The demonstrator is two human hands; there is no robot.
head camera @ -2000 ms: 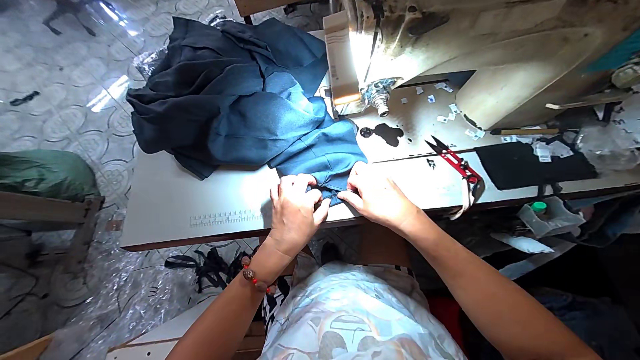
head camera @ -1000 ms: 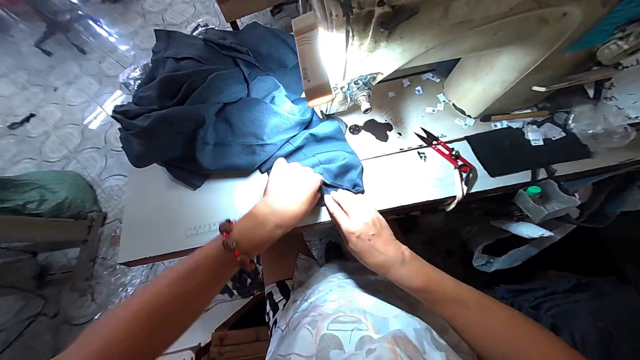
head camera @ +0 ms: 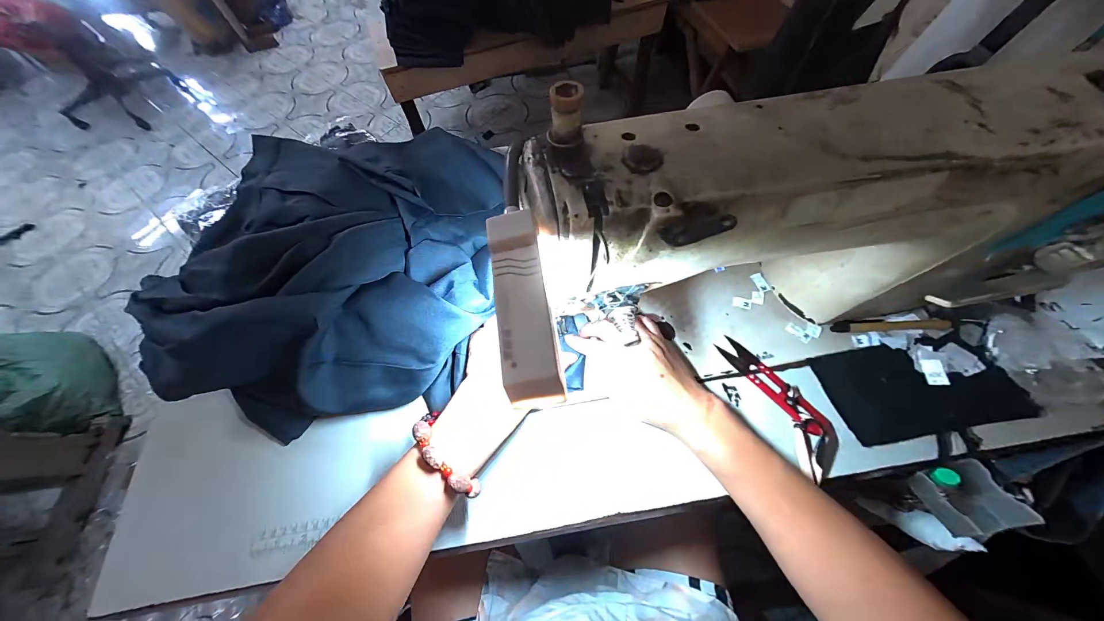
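Dark blue fabric (head camera: 371, 293) lies bunched on the left of the white table, with a part of it running under the head of a sewing machine (head camera: 776, 164). My left hand (head camera: 487, 379), with a beaded bracelet at the wrist, is beside the fabric; its fingers are mostly hidden behind the white lamp (head camera: 524, 310). My right hand (head camera: 642, 371) is at the needle area, fingers on or near the fabric edge by the presser foot; glare washes out the detail, and its exact grip does not show.
Red-handled thread snips (head camera: 785, 392) lie open right of my right forearm. Beyond them are a black cloth piece (head camera: 923, 392), small white labels (head camera: 798, 330) and a tray with a green cap (head camera: 975, 496). A ruler scale (head camera: 293, 536) marks the table's front left.
Both hands and the fabric edge between them have moved from the table's front edge to under the machine head. The view has shifted, showing more of the machine.
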